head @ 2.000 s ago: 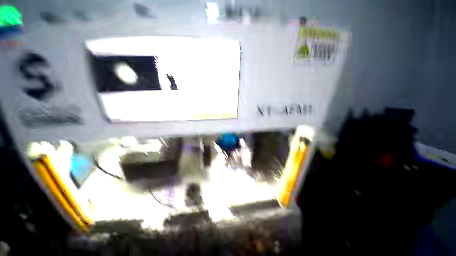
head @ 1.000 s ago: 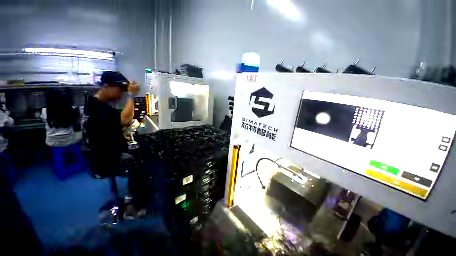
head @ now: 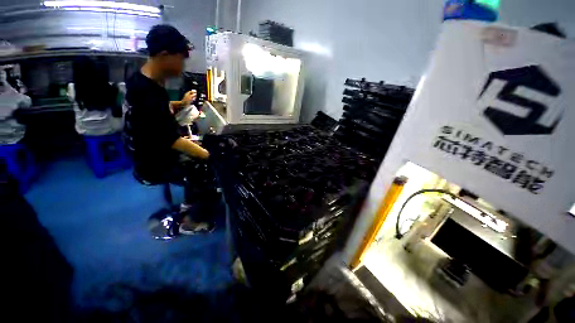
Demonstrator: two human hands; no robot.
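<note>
Neither of my hands can be made out in the head view. Nearest in front are high stacks of black parts trays [head: 296, 170], with many small pockets in the top ones. To their right stands the white machine [head: 435, 94] with a black hexagonal logo. Its lit opening shows a black cable loop [head: 403, 211], a large dark box unit [head: 476, 249] and a small dark fixture [head: 453, 271] on the bright bed. An upright yellow-orange light curtain strip [head: 378, 221] borders the opening on the left. The lower edge of the picture is dark and blurred.
A person in black [head: 154, 120] sits on a stool at the left, by a second white machine [head: 268, 82]. Further people sit on blue stools [head: 107, 154] at a back bench. More black trays [head: 378, 110] are stacked against the wall. The floor [head: 94, 221] is blue.
The view has turned left and come nearer to the tray stacks. The touchscreen has left the picture except for a sliver at the right edge. The seated person's raised arm is now lower.
</note>
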